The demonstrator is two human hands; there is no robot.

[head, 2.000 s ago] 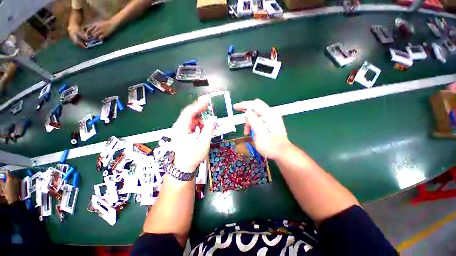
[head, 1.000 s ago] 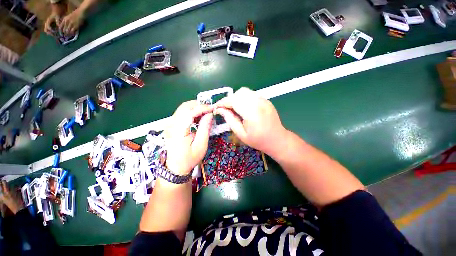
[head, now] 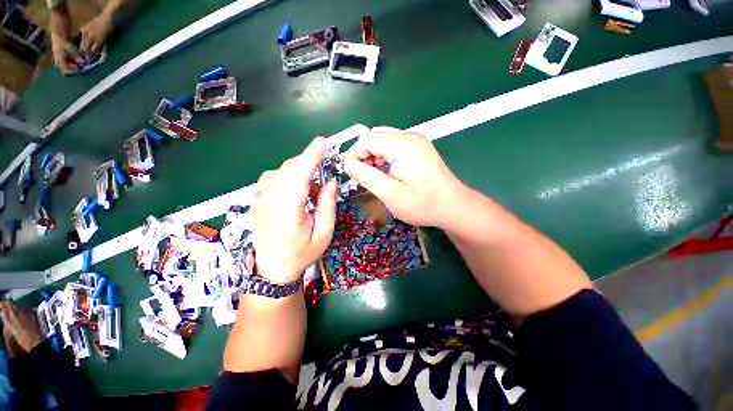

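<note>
A white housing [head: 354, 133] is held between my two hands above the back edge of the parts box. Its near part is hidden by my fingers. My left hand [head: 291, 217] holds it from the left, thumb and fingers around its side. My right hand [head: 406, 172] has its thumb and fingertips pinched together over the housing; what they pinch is too small to tell. The parts box [head: 425, 245] lies just below my hands, full of blue-grey wired discs [head: 378, 255] with tangled red leads.
A housing heap [head: 197, 269] lies left of my left forearm, with a second heap [head: 80, 313] showing blue cylinders farther left. Housings [head: 354, 61] lie in a row beyond the white strip [head: 514, 112]. Another person's hands [head: 80, 44] work at top left; a hand [head: 20, 325] shows at lower left.
My right hand has come from beside the housing onto it, fingertips now pinched. The housing is more tilted and more covered by my hands. The belt housings and the view have shifted.
</note>
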